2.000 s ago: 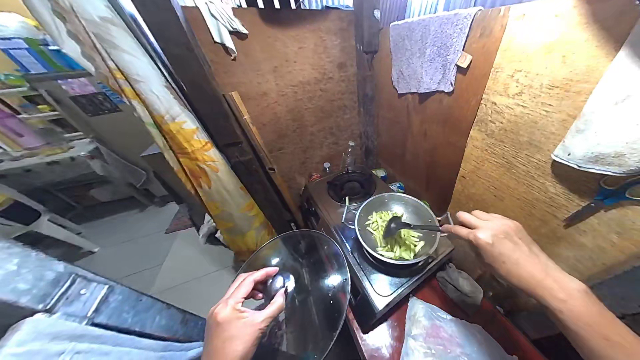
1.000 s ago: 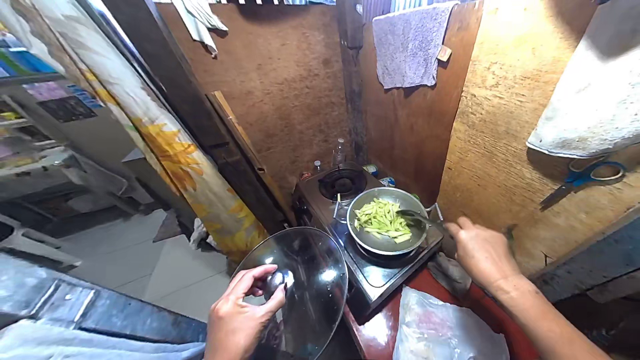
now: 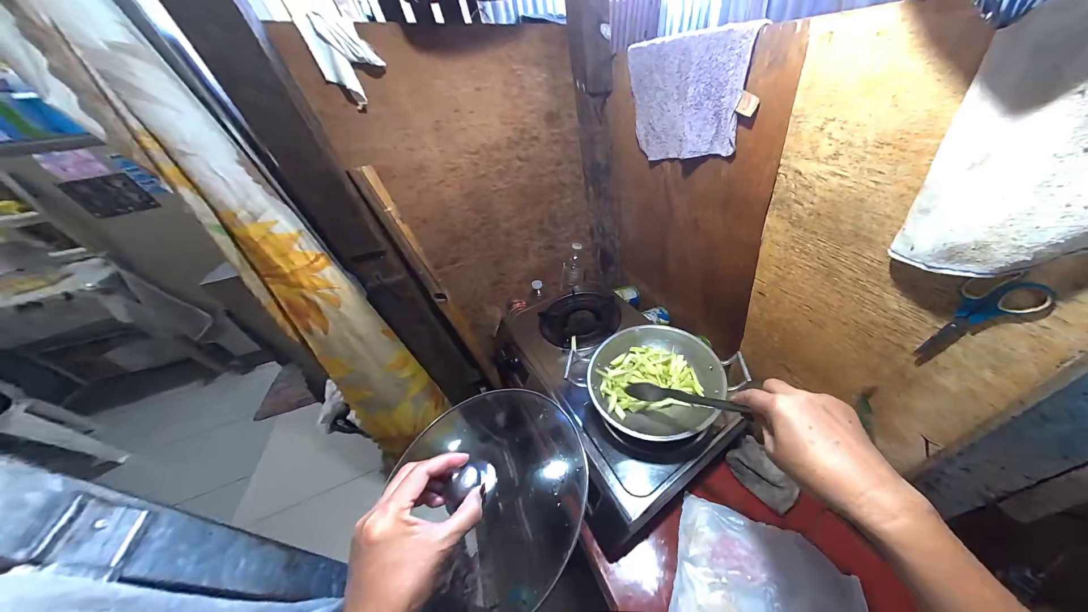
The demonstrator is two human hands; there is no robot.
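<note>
My left hand grips the round knob of a clear glass lid, which is tilted beside the stove's near left corner. My right hand holds the handle of a black cooking spoon. The spoon's head rests among pale green vegetable strips in a two-handled metal pan. That pan stands on the near burner of a gas stove. The far burner holds no pan.
Behind the stove are a clear bottle and small cans. A plastic bag and a grey cloth lie on the red surface. Scissors and a purple towel hang on wooden walls. A flowered curtain hangs left.
The black spoon has moved within the pan, and its head now lies at the strips' middle. The strips are spread differently. My left hand still holds the lid by its knob.
</note>
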